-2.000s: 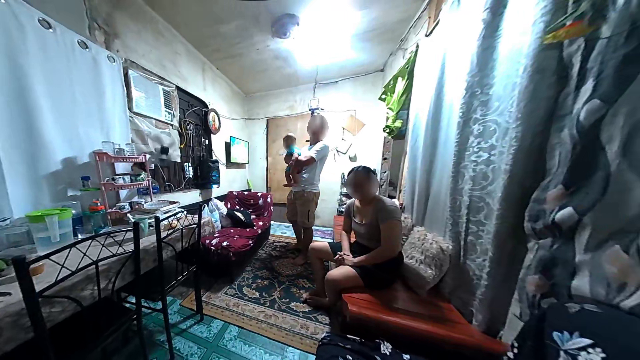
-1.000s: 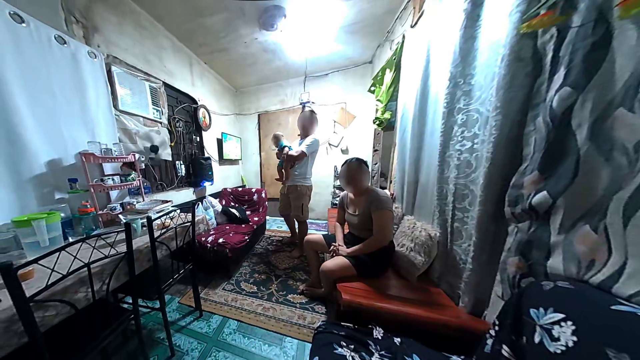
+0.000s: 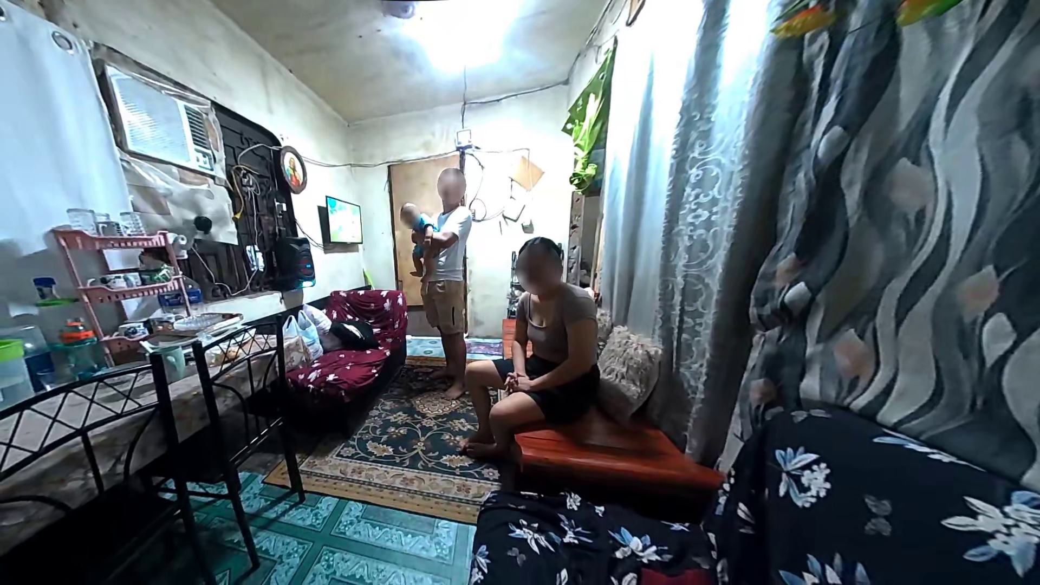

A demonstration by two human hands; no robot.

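Observation:
Neither my left hand nor my right hand shows in the head view. A seated person rests on a red wooden bench, hands clasped over the knees, beside a shaggy cushion. Farther back a standing person in a white shirt and tan shorts holds a small child against the chest. A patterned rug lies on the floor in front of both.
Black metal chairs line a cloth-covered table at left, near a pink rack. Beyond is a maroon-covered sofa. A dark floral-covered seat fills the lower right. Grey curtains hang at right; a television is on the wall.
The view has shifted somewhat. The seated person's hands remain clasped, and the standing person still holds the child.

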